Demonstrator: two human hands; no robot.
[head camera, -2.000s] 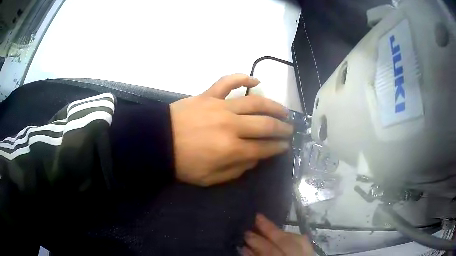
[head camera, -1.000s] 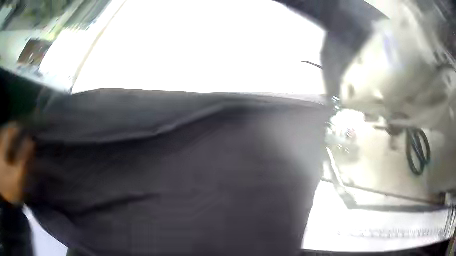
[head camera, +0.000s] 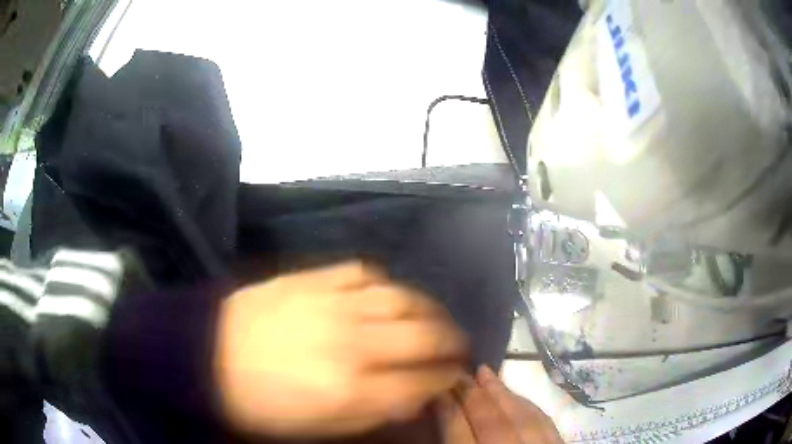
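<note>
A dark garment piece lies across the table, its right edge at the silver needle plate of the white JUKI sewing machine. My left hand, blurred and in a dark cuff, lies over the cloth left of the needle area; its fingertips meet my right hand and its grip is unclear. My right hand is cut off by the bottom edge; its fingers pinch the cloth's near right edge. The presser foot is small and partly lost in glare.
More dark cloth is bunched at the left. A dark piece with pale stitch lines lies behind the machine head. A bent black rod or cord shows on the white table. A ruler strip runs along the front edge. Dark looped handles lie under the head.
My left hand has come back from the far left to beside my right hand, which has come into view. The cloth at the left is now bunched up, and the view has shifted.
</note>
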